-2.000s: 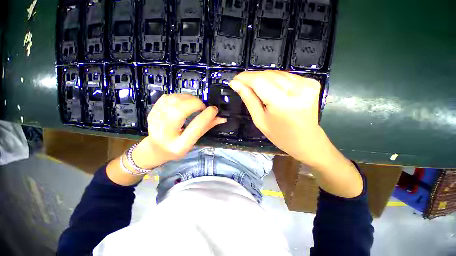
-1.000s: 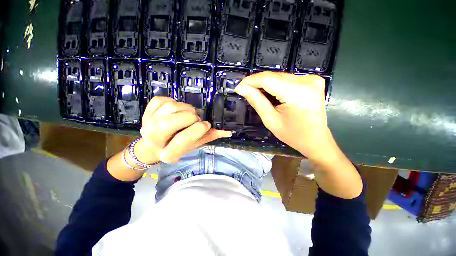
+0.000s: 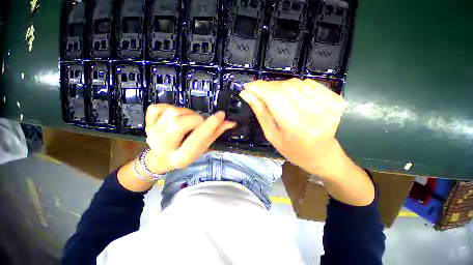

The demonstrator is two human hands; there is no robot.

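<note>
A glossy black blister tray (image 3: 176, 64) lies on the green bench with rows of pockets holding black phone housings (image 3: 323, 44). Both hands are over the near row. A black housing (image 3: 236, 103) shows between them, partly hidden by the fingers. My right hand (image 3: 295, 119) has its thumb and index fingertips together at the housing's upper right; whether it grips the housing or a tiny part cannot be told. My left hand (image 3: 181, 134) is half curled, with thumb and index tips at the housing's lower left edge. What lies between those tips is not clear.
The green bench (image 3: 409, 93) extends to both sides, with small pale scraps (image 3: 407, 166) on it. Below its edge are brown cardboard boxes (image 3: 303, 190), a blue bin (image 3: 426, 203) and a brown patterned container (image 3: 456, 207). Pale cloth (image 3: 11, 140) shows at the far left.
Since one second ago my left hand's fingertips have moved up from the tray's near edge to the housing. The black housing now appears darker between the hands. My right hand has shifted slightly.
</note>
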